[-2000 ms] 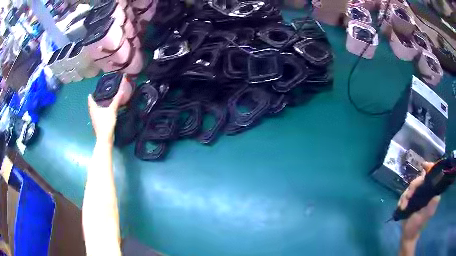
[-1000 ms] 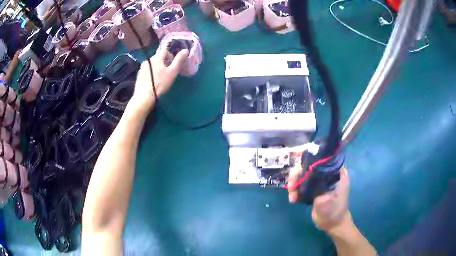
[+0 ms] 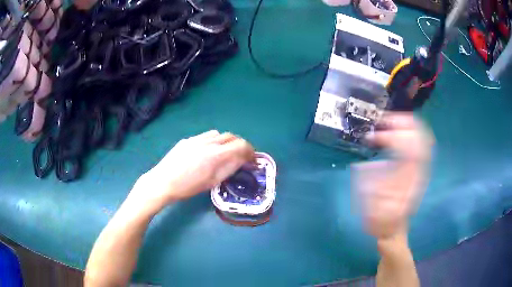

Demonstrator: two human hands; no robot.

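A camera housing stands on the green mat in front of me, its open side with a light rim facing up. A dark round lens module shows inside it. My left hand is at the housing's upper left rim, fingers bent over it; they hide that corner. My right hand is blurred, right of the housing, beside the screw feeder. The black electric screwdriver with a yellow ring is just above the right fingers; the blur hides whether they grip it.
Black front covers lie heaped at the upper left. Stacked housings stand at the far left edge. A thin black cord curves to the feeder. Another housing stands beyond the feeder. A white thin cable lies at the upper right.
My left hand has moved from the far housings to the near mat, where a housing now stands. The view has shifted, and my right hand has changed its pose near the screwdriver.
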